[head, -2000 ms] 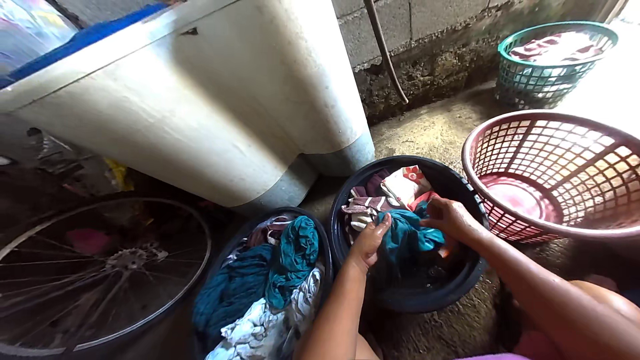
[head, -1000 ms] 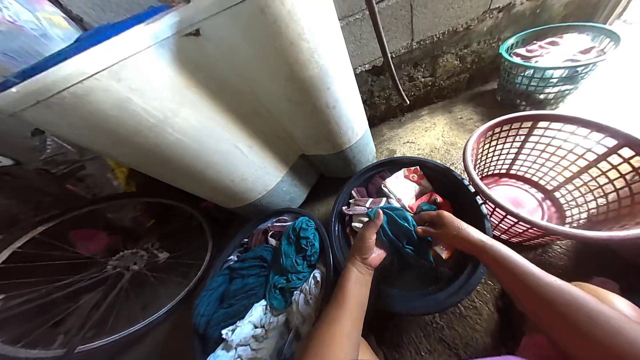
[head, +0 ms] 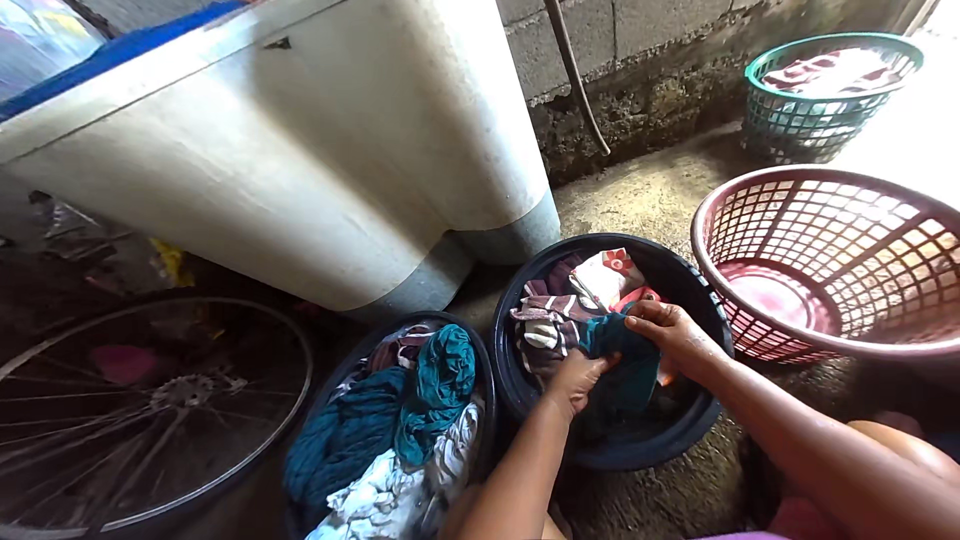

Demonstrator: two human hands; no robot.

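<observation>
A teal cloth [head: 630,367] hangs between my two hands inside a round black basin [head: 645,451]. My left hand [head: 579,381] grips its left side, with the fingers partly hidden under the fabric. My right hand [head: 670,330] pinches its upper right edge between thumb and fingers. Behind it in the same basin lie a striped maroon and white cloth [head: 551,311] and a white cloth with a red flower [head: 606,274]. A second dark basin [head: 491,390], to the left, holds twisted teal garments [head: 439,390] and white cloth [head: 379,491].
A large pale washing machine [head: 352,165] stands behind the basins. On the right are an empty pink lattice basket [head: 825,349] and a green basket [head: 806,124] with clothes. A bicycle wheel [head: 184,394] is at the left. A hose [head: 574,75] hangs by the block wall.
Both hands stay on the teal cloth over the basin. My left hand has moved lower, and the cloth between the hands has changed shape.
</observation>
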